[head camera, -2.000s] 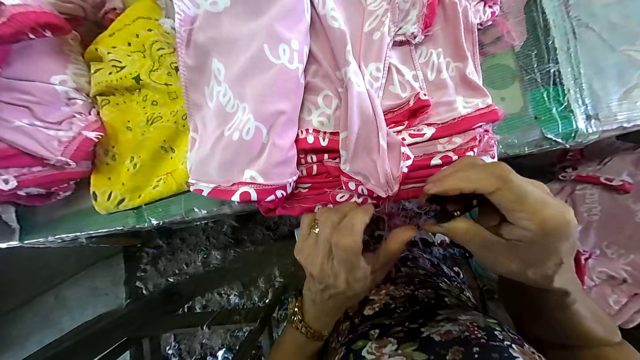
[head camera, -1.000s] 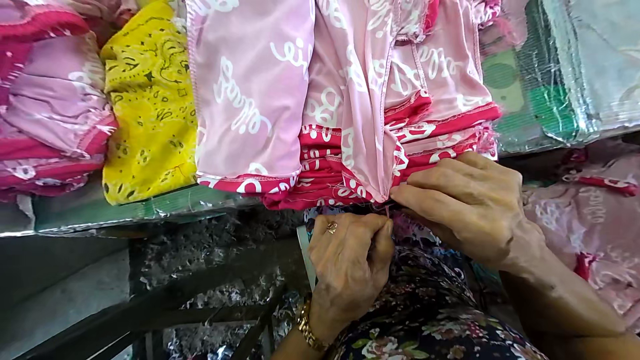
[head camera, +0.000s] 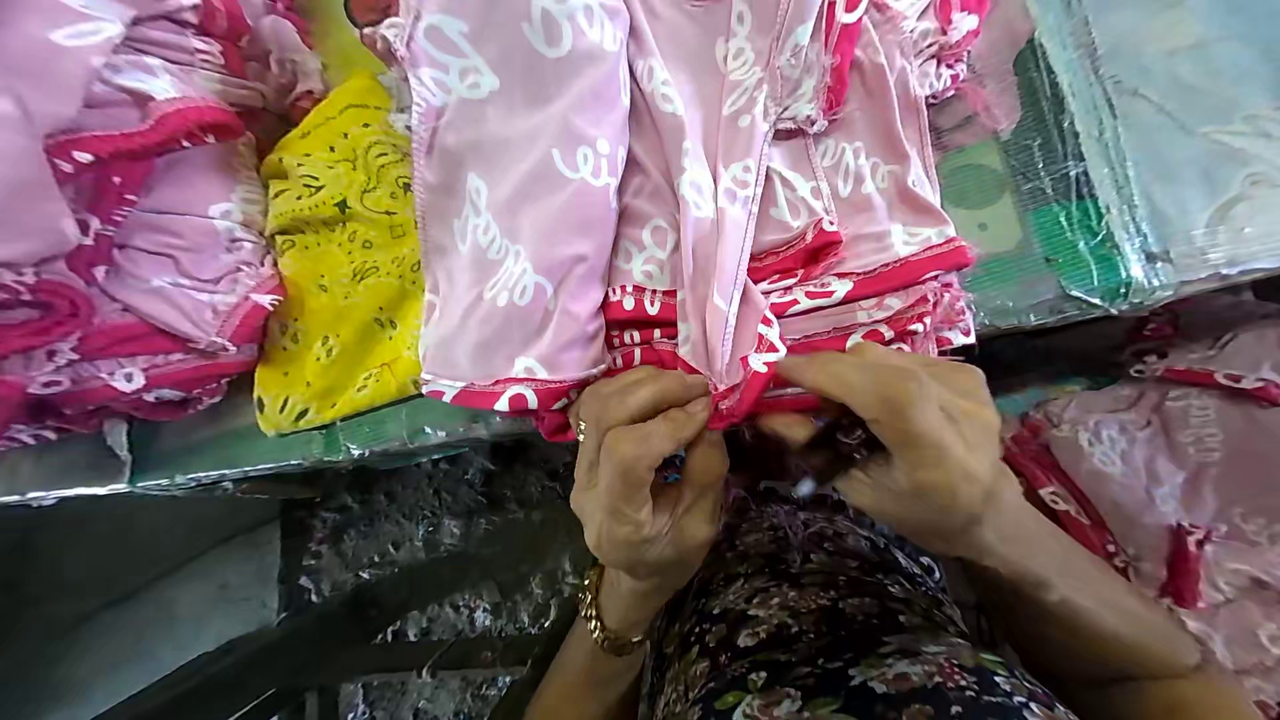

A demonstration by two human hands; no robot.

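Note:
A pink printed garment (head camera: 515, 200) with a red hem lies over a stack of similar pink pieces at the table's near edge. My left hand (head camera: 650, 465), with a ring and a gold-coloured bracelet, pinches the red hem (head camera: 740, 395) between thumb and fingers. To its right, my right hand (head camera: 900, 440) has its index finger against the same hem. A small dark object (head camera: 845, 440), partly hidden and too unclear to name, sits within the right hand's curled fingers.
Folded yellow bandana-print fabric (head camera: 345, 260) and a pile of pink and red garments (head camera: 150, 240) lie to the left. The table edge (head camera: 220, 465) is covered in green and clear plastic. More pink garments (head camera: 1150, 480) are at the lower right. Dark bars stand below the table.
My left hand has moved up to the garment's hem and now pinches it. The right hand was away from the hem two seconds ago and is now at it.

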